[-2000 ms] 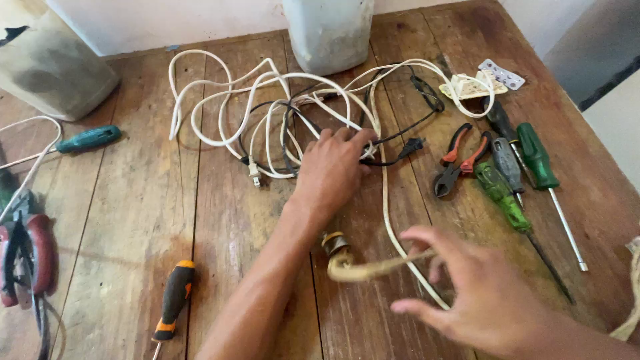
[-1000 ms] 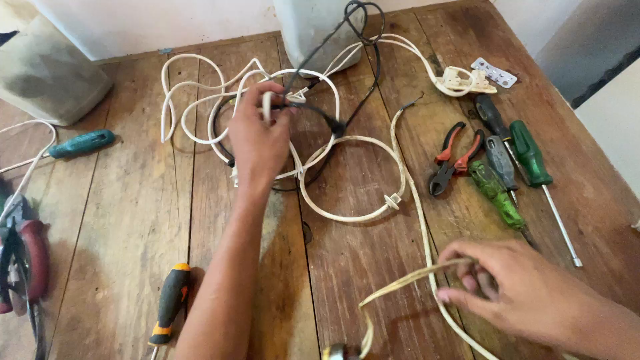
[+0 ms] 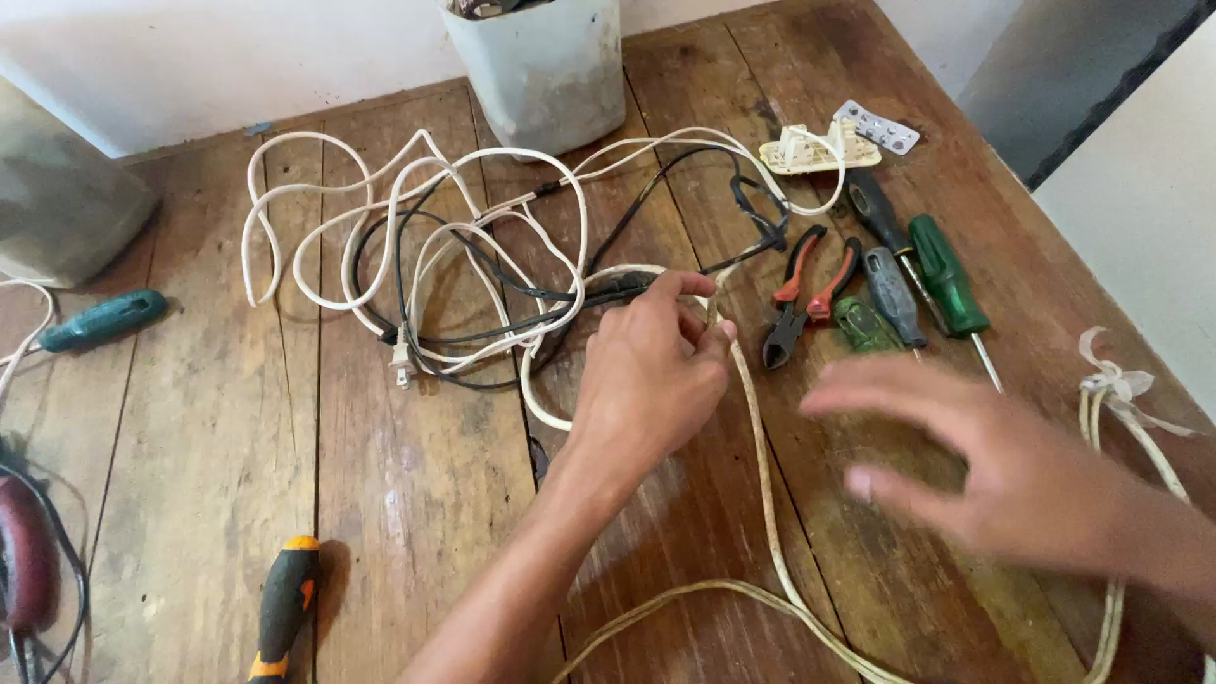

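My left hand (image 3: 655, 370) pinches the end of an off-white electrical cord (image 3: 757, 427) between thumb and fingers, at the right side of a tangle of cords. The cord runs from there down toward the near edge of view. My right hand (image 3: 959, 456), blurred, is spread with nothing in it, over the table right of the cord. White cable (image 3: 581, 218) lies in loose loops left of and behind my left hand, mixed with black cord (image 3: 632, 214). A two-pin plug (image 3: 402, 366) rests at the left of the tangle.
Diagonal cutters (image 3: 807, 294), green-handled (image 3: 936, 271) and dark-handled screwdrivers (image 3: 879, 214) lie at the right. Behind them are a cream plastic part (image 3: 822, 152) and a blister pack (image 3: 876, 127). A plastic container (image 3: 541, 81) stands at the back; an orange-and-black screwdriver (image 3: 288, 608) is front left.
My left hand has moved right from the cord loops to the off-white cord's end. My right hand has let go of the thin cord it held. The black cord, raised earlier, now lies on the table.
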